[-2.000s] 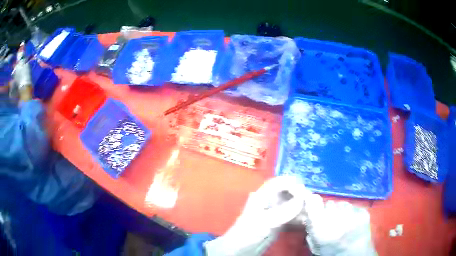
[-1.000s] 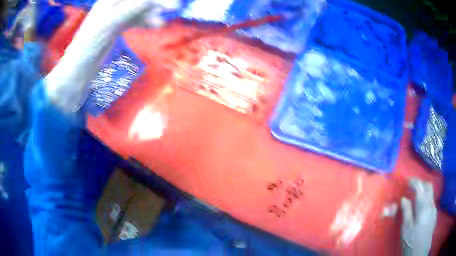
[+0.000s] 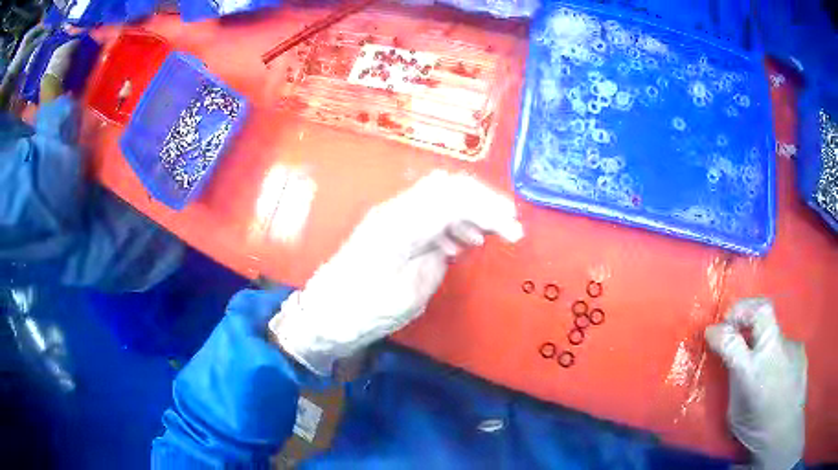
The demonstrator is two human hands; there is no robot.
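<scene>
Several thin dark O-rings lie loose on the red table between my hands. My left hand, in a white glove, is above the table left of the rings, fingers stretched towards the large blue tray and loosely bent. Nothing shows in it. My right hand, also gloved, is low at the right, with thumb and fingertips brought together. Whether it holds a small part is unclear.
The large blue tray holds pale rings. A clear flat tray has reddish-brown bits. A blue bin of metal parts and a red bin stand left. A coworker's blue sleeve is at far left.
My left hand went to the far bins at the left and has come back near the O-rings. My right hand has parted from it and moved right. The view has tilted down.
</scene>
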